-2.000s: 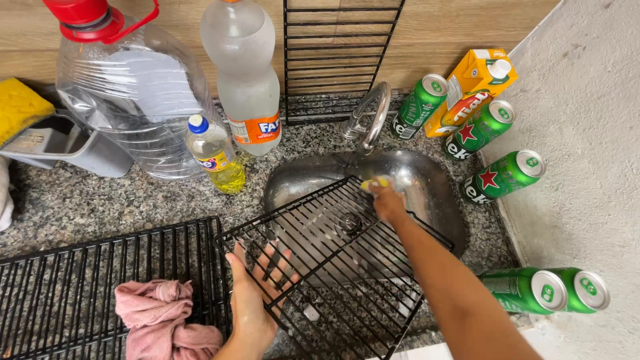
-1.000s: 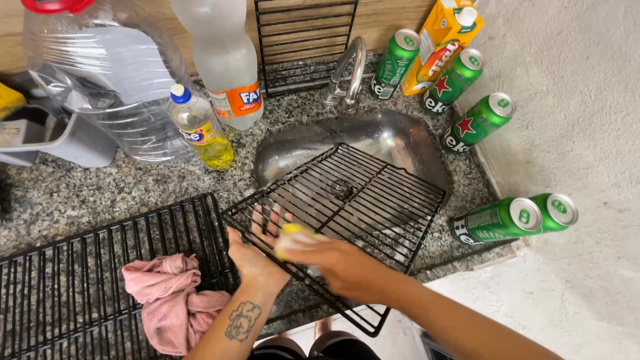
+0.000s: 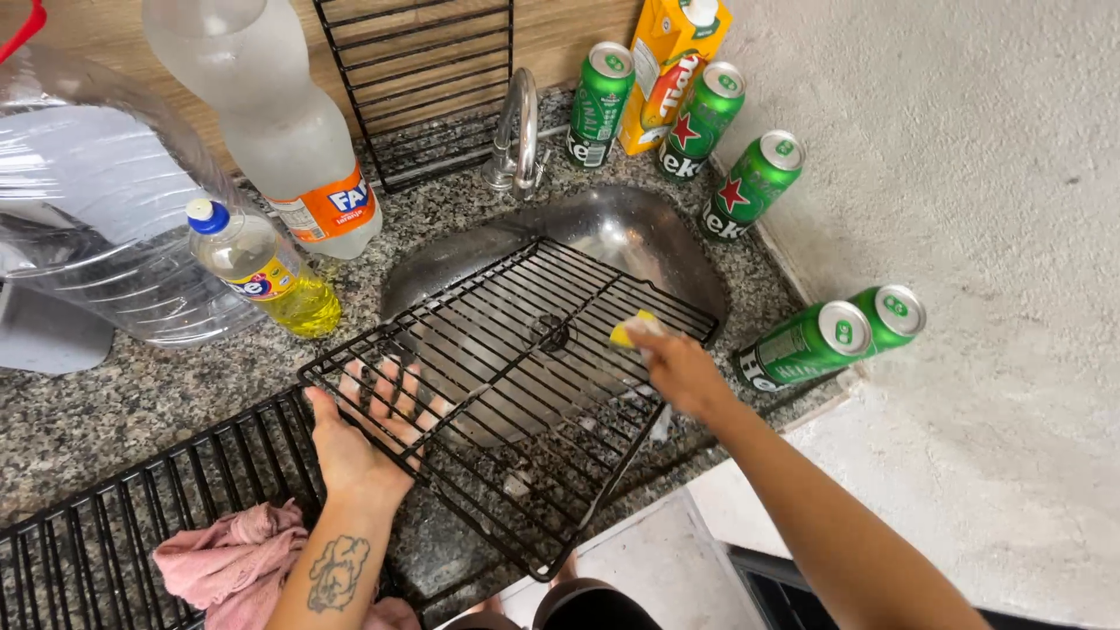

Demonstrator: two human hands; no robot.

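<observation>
A black wire rack (image 3: 490, 385) lies tilted over the stainless steel sink (image 3: 420, 271), its front corner above the granite counter's edge. My left hand (image 3: 372, 429) holds the rack's left corner, the fingers spread beneath the bars and the thumb outside. In my right hand (image 3: 687, 372) is a yellow sponge (image 3: 634, 328) with foam on it, against the bars near the rack's right side. Under the rack the sink drain (image 3: 551, 332) shows through the bars. Some foam lies at the sink's front edge.
A second black rack (image 3: 114, 490) with a pink cloth (image 3: 232, 560) lies left; another rack (image 3: 420, 79) leans behind the chrome faucet (image 3: 521, 131). Dish soap (image 3: 280, 280) and large plastic bottles (image 3: 337, 192) stand back left. Green cans (image 3: 752, 188) and a juice carton (image 3: 669, 70) line the right.
My right hand with the sponge went from the rack's far part to its left side near my left hand, then to the right side. My left hand has stayed at the left corner.
</observation>
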